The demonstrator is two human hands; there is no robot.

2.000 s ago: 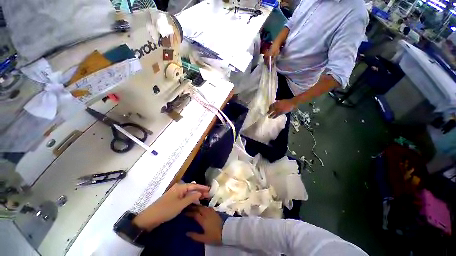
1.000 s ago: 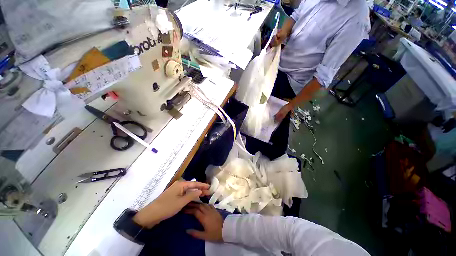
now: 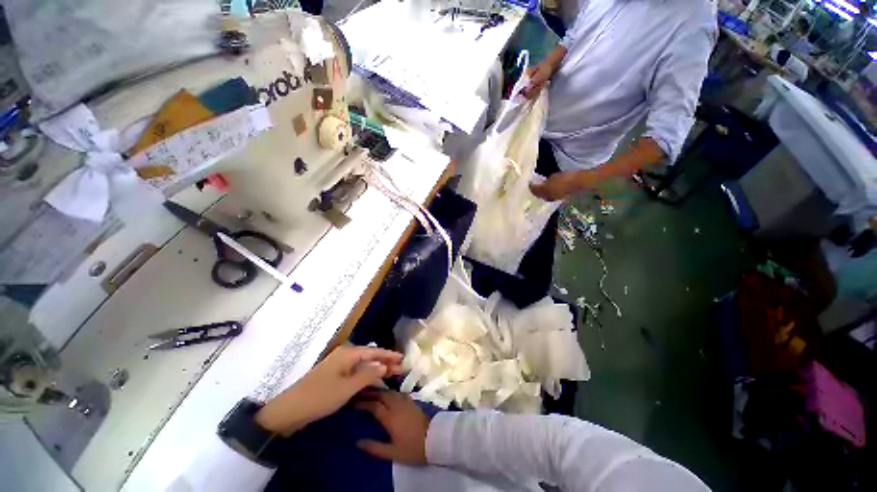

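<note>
A ruffled heap of cream fabric strips lies beside the table edge at my lap. My left hand, with a dark watch on the wrist, rests by the table edge. Its fingers are loosely bent, the tips at the heap's left side, with no strip visibly held. My right hand lies empty on the dark cloth of my lap, fingers apart, just below the left hand. A thin pinkish-white tape hangs over the table edge towards the heap.
The white machine head stands on the table, with papers and a white bow on it. Black-handled scissors, a white pen and dark snips lie on its bed. Another person handles a white bag-like piece beyond the heap.
My hands and the heap have stayed in place. The other person's white piece has been lifted and now hangs spread out, and their lower hand has moved up.
</note>
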